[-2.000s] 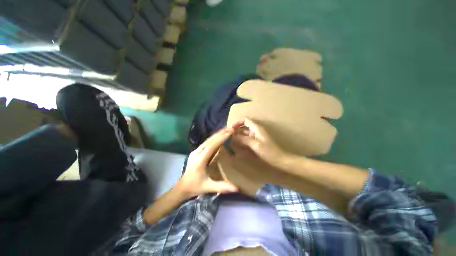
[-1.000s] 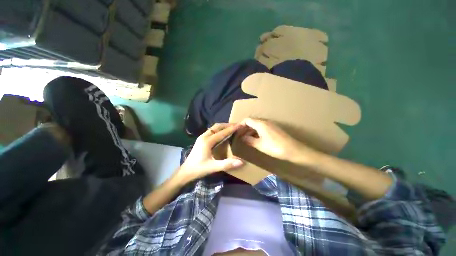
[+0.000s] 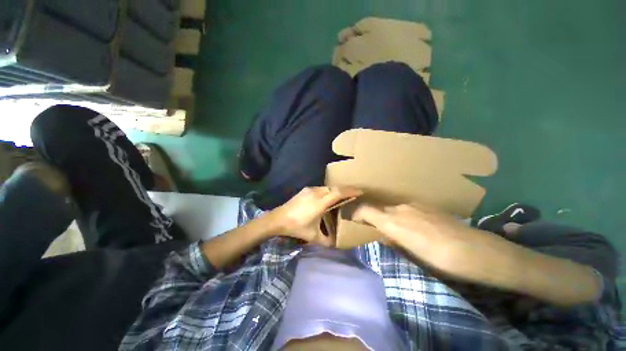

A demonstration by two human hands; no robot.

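A part-folded brown box blank lies on my lap, its lid panel with rounded, ear-like corners spread flat away from me. My left hand grips the raised left wall of the box, fingers on top and thumb hidden. My right hand is at the inside of the box near that wall, its fingertips partly hidden and blurred; I cannot tell if they grip the cardboard. The near part of the box lies against my shirt.
Flat blanks lie on the green floor beyond my knees. A wrapped dark stack on a wooden pallet stands at upper left. Another person's leg in dark striped trousers is close on the left. A shoe shows at right.
The lid panel has moved nearer my body, showing more of my knees. My left hand now holds the left wall more upright. My right hand has moved right, slightly away from my left.
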